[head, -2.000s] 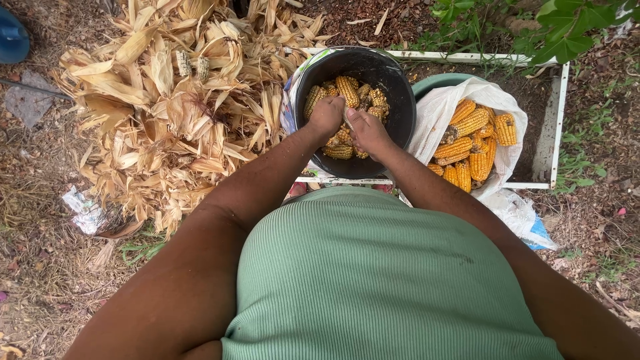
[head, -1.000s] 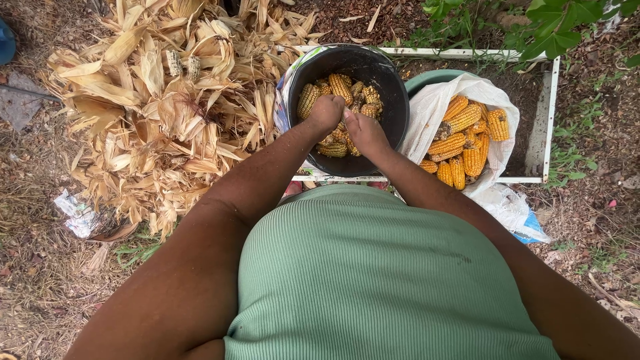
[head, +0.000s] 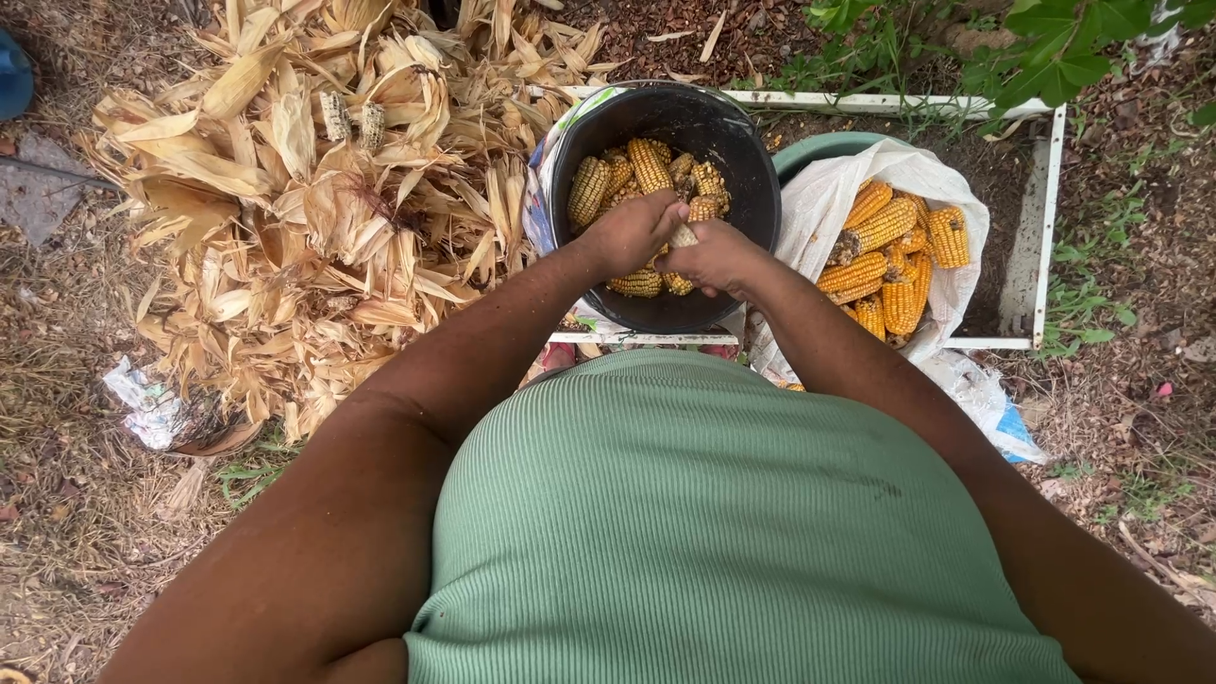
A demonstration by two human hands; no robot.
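Over the near part of a black bucket [head: 760,190], my left hand [head: 635,231] and my right hand [head: 719,256] meet around one ear of corn [head: 682,239]. Its pale end shows between my fingers, and both hands are closed on it. Below them in the bucket lie several yellow ears of corn [head: 649,167], some partly stripped, with loose kernels. Right of the bucket, a white woven sack [head: 809,211] stands open with several fuller, deeper yellow ears [head: 883,226] in it. The undersides of both hands are hidden.
A large heap of dry corn husks [head: 313,218] lies left of the bucket, with pale cobs [head: 371,125] on top. A white metal frame [head: 1048,228] surrounds the bucket and sack. A green tub rim [head: 836,144] shows behind the sack. Leaves [head: 1054,47] overhang the upper right.
The ear between my hands shows its pale end more plainly now, and my hands have moved slightly apart. Both stay over the bucket.
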